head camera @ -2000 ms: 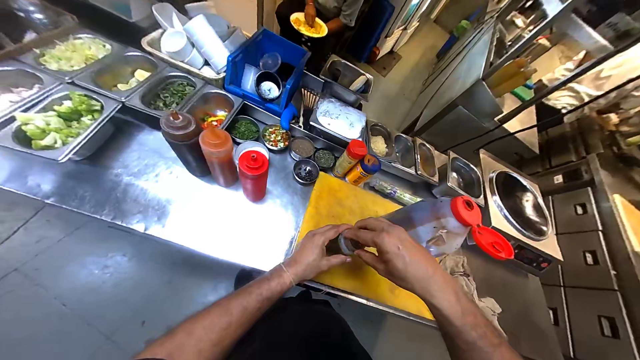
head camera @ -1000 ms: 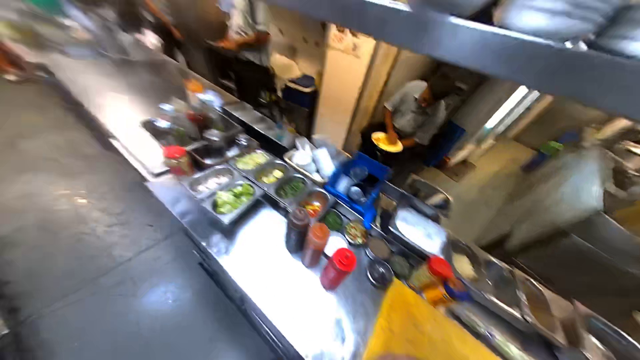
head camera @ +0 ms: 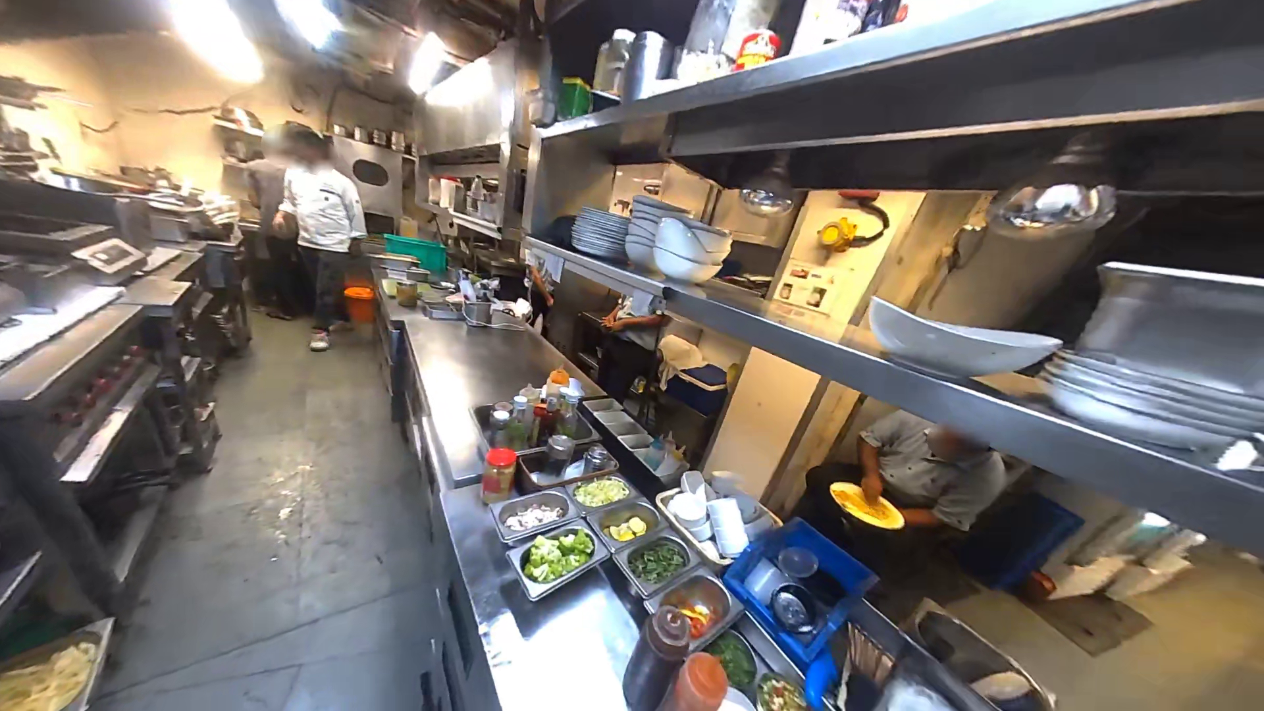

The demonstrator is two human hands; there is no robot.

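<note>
Neither my left hand nor my right hand shows in the head view now, so what they hold cannot be seen. At the bottom of the view, a dark sauce squeeze bottle (head camera: 659, 657) and an orange-red squeeze bottle (head camera: 697, 683) stand on the steel counter (head camera: 568, 632). Behind them are steel pans of lettuce-like greens (head camera: 558, 556), lemon pieces (head camera: 626, 529), chopped herbs (head camera: 658, 561) and cut peppers (head camera: 695, 618). A red-lidded jar (head camera: 499, 476) is beyond the pans. The blue plastic crate (head camera: 800, 583) holds small containers.
A steel shelf (head camera: 790, 336) with stacked plates (head camera: 599, 234) and bowls (head camera: 690, 247) runs above the counter. A person (head camera: 928, 469) with a yellow plate is behind the counter at right. Another person (head camera: 324, 212) stands in the aisle, far left. Cooking equipment (head camera: 89, 365) lines the left side.
The view has swung up and left toward the aisle and shelf. Two seconds ago both my hands were together over a yellow cutting board; they and the board are now out of view.
</note>
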